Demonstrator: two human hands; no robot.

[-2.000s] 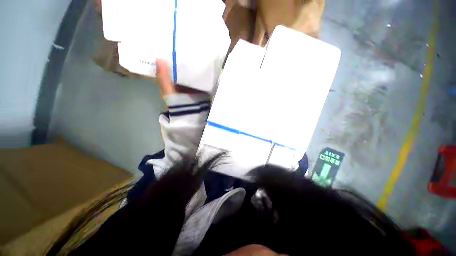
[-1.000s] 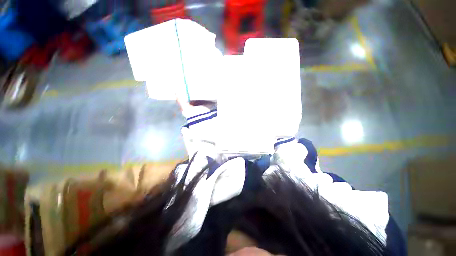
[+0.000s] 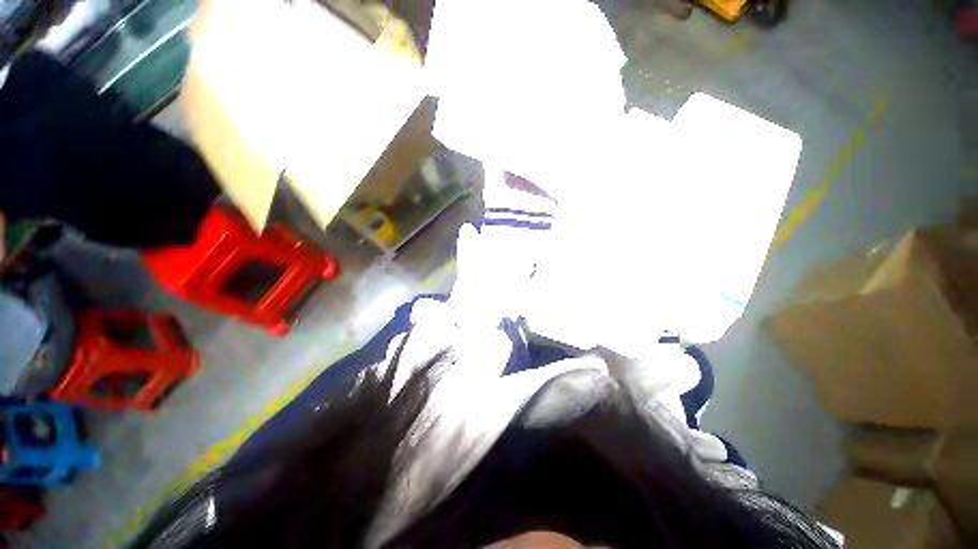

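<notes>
Two white bundles of printed booklets are held up in front of me, strongly overexposed. One bundle [image 3: 525, 80] is at the upper centre. The larger bundle [image 3: 686, 214] is right of it, against my body, with a faint blue band trace near its lower right corner. Only a small dark patch of my left hand [image 3: 529, 189] shows between the striped cuff and the upper bundle, which it holds from below. My right cuff shows at the right bundle's lower edge; my right hand is hidden behind that bundle.
An open brown carton [image 3: 245, 161] stands at upper left, beside a person's dark-clothed part [image 3: 102, 161]. Below are red stools [image 3: 252, 268] and a blue stool [image 3: 48, 440]. Brown cartons [image 3: 890, 332] are at right. Yellow lines [image 3: 810, 209] cross the grey floor.
The view has turned from the floor near a brown carton to an area with stools and an open carton. Both bundles have moved along with me, still held.
</notes>
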